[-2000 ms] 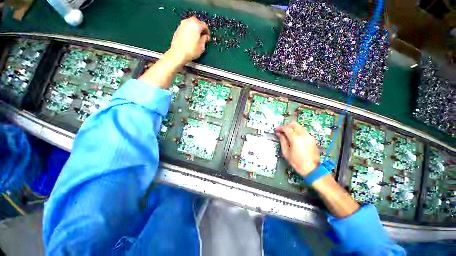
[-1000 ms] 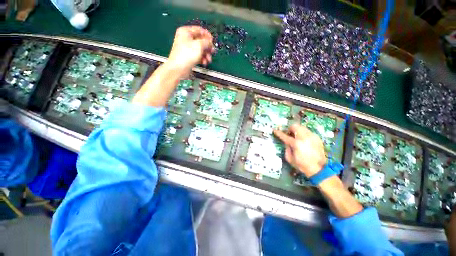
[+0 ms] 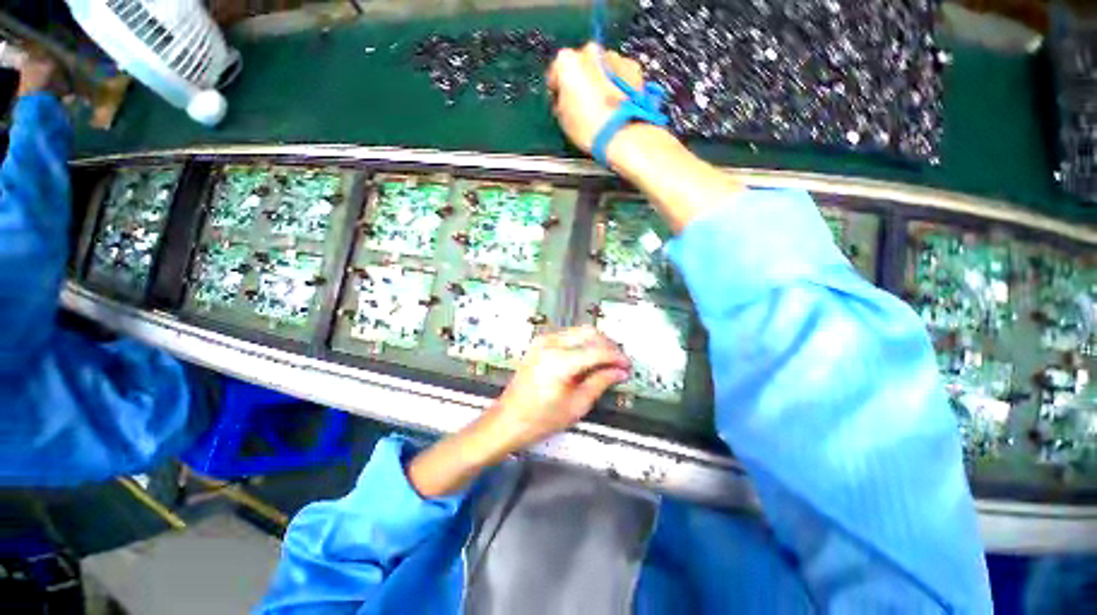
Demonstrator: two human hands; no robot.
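Observation:
My left hand (image 3: 553, 382) is over the near edge of a pallet, its fingertips pinched together at a green circuit board with a bright, glaring face (image 3: 656, 346). Any part between them is too small to see. My right hand (image 3: 589, 94), with a blue wrist strap (image 3: 630, 113), reaches across the line to the green bench strip. Its fingers are bent down between the small dark component pile (image 3: 475, 63) and the large glittering mass of parts (image 3: 794, 72). Its fingertips are unclear. My right sleeve covers part of the pallet below it.
More pallets with boards (image 3: 391, 300) lie along the curved line on both sides. A pale metal rail (image 3: 397, 405) runs nearest my body. A white fan (image 3: 150, 48) stands at the far left. Another person's blue sleeve (image 3: 36, 216) is at the left edge. Another dark mass (image 3: 1077, 102) lies far right.
My left hand has come back from the small pile to the board. My right hand has moved from the boards up to the parts on the green strip. The view has shifted.

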